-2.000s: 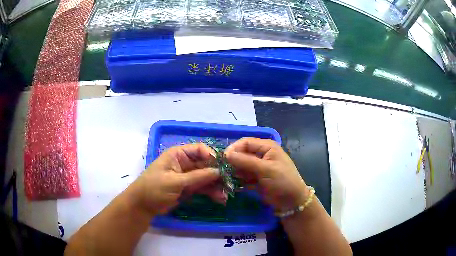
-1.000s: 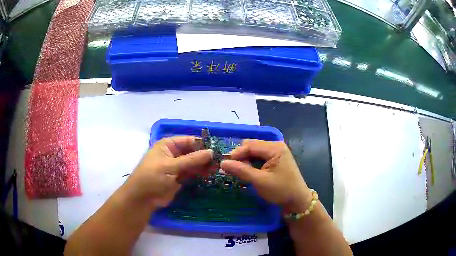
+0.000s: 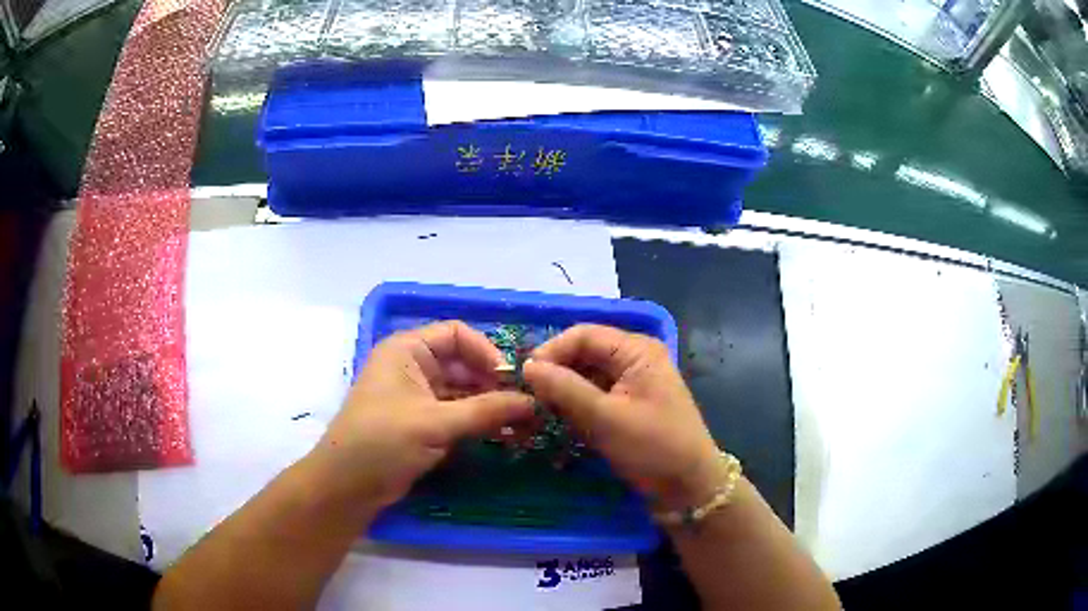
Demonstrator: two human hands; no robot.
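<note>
My left hand (image 3: 412,400) and my right hand (image 3: 620,400) meet over the shallow blue tray (image 3: 519,298). Their fingertips close on a small circuit board piece (image 3: 513,372) between them; the fingers hide most of it. Small green and silver boards (image 3: 555,442) lie loose in the tray below the fingers. Thin green waste strips (image 3: 489,501) lie in the near part of the tray.
A long blue bin (image 3: 513,167) stands behind, with a clear compartment tray (image 3: 513,48) on it. Pink bubble wrap (image 3: 125,322) lies at left. A black mat (image 3: 728,358), a white sheet (image 3: 895,394) and yellow-handled pliers (image 3: 1018,382) lie at right.
The dark, silver piece that stuck up from my left fingers no longer shows. Both hands have drawn closer together, and my left fingers reach further right.
</note>
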